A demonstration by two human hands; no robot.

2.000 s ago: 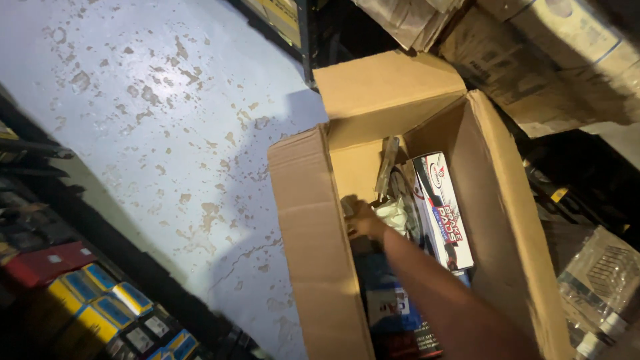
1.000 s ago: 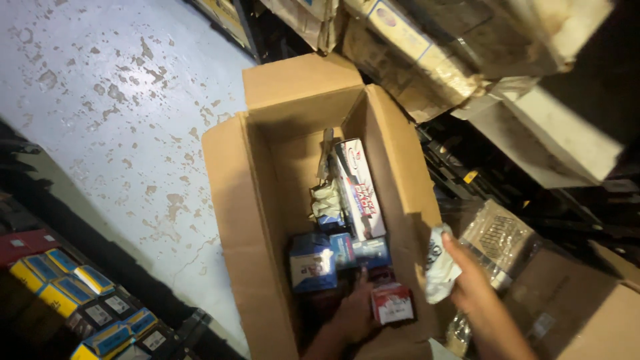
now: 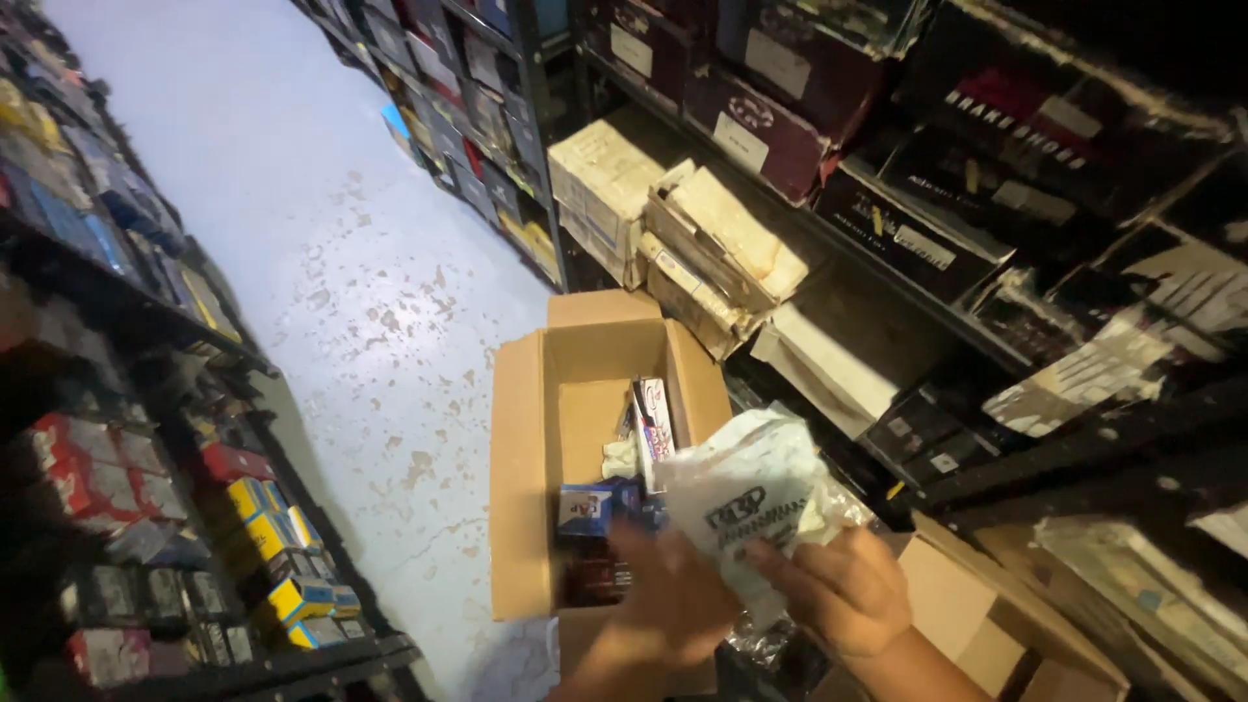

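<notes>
My right hand (image 3: 848, 590) is closed on a white plastic bag (image 3: 746, 487) with dark print, held up at the right side of an open cardboard box (image 3: 517, 468). My left hand (image 3: 673, 585), blurred, is close to the bag's lower left side, over the box; whether it touches the bag I cannot tell. Inside the box lie a long white brake pad box (image 3: 653, 424), a small pale wrapped packet (image 3: 619, 458), a blue and white carton (image 3: 585, 510) and a dark red carton (image 3: 595, 580). My left hand hides part of the contents.
Metal shelving (image 3: 936, 302) with brake shoe cartons rises on the right, with worn cartons (image 3: 726, 234) just beyond the box. Another open cardboard box (image 3: 975, 604) stands at lower right. Shelves of small packages (image 3: 283, 526) line the left, across a floor (image 3: 390, 292) with chipped paint.
One second ago the white bag was lower and to the right of the box; it is now raised in front of me. My left hand has come out of the box towards it. The view has swung widely.
</notes>
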